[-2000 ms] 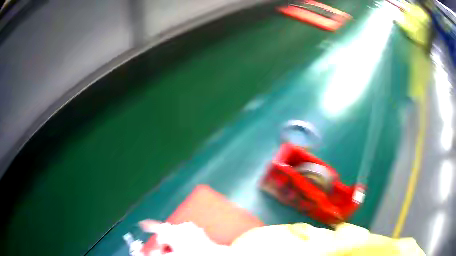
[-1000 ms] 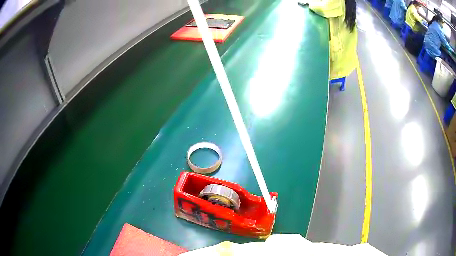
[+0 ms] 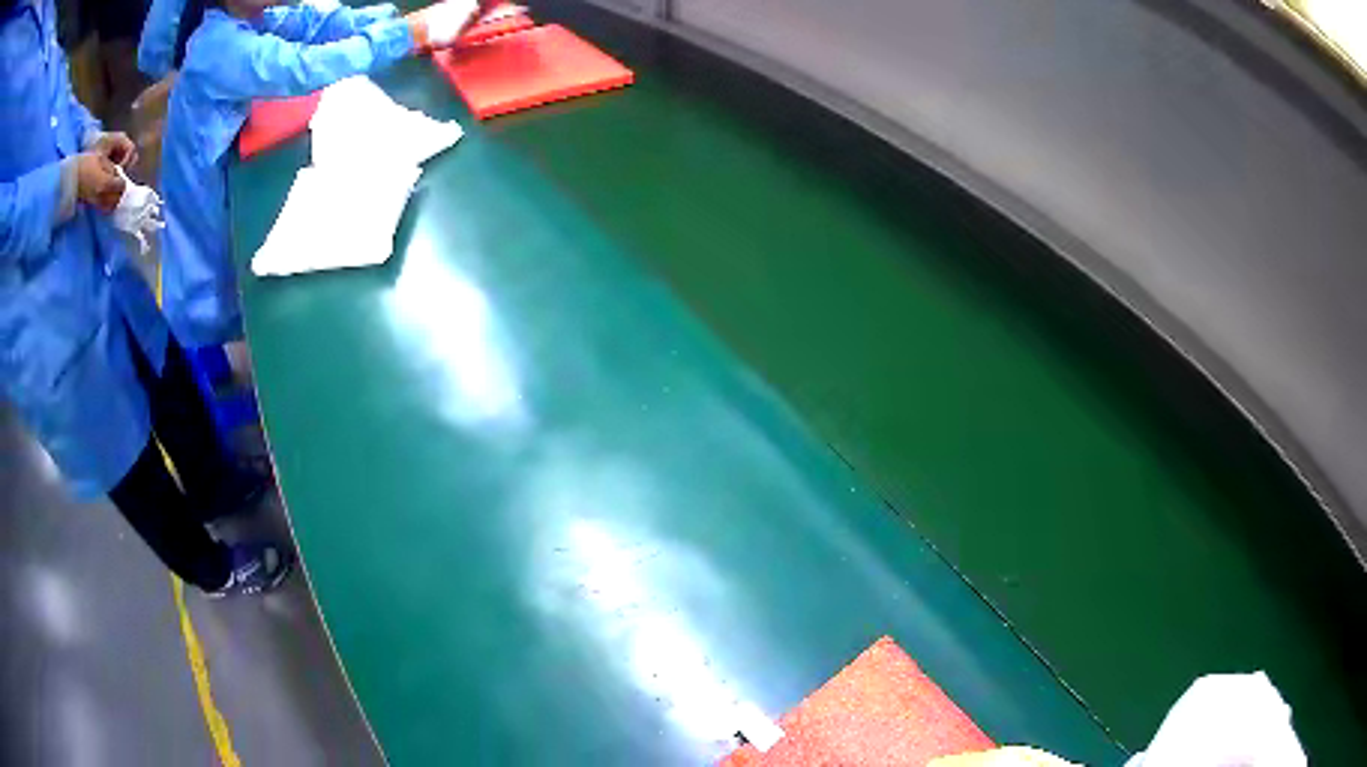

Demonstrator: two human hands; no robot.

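A red-orange foam mat [image 3: 877, 712] lies on the green bench at the bottom, cut off by the lower edge. A small white tag or clip [image 3: 760, 730] is at its left corner. A white rounded shape, likely my gloved left hand [image 3: 1222, 727], shows at the bottom right by the belt, cut off; its fingers cannot be made out. A yellow sleeve edge lies between it and the mat. My right hand is out of the picture.
White cloths [image 3: 342, 188] lie farther along the bench. Another red pad [image 3: 535, 69] is on the dark green belt [image 3: 900, 345]. Two people in blue smocks stand at the left bench edge; one has gloved hands [image 3: 445, 21] over a red pad. A grey metal panel runs behind the belt.
The view has swung from one direction along the line to the other. The tape dispenser, loose ring and long white strip have left view; the cloths and blue-smocked people have come in.
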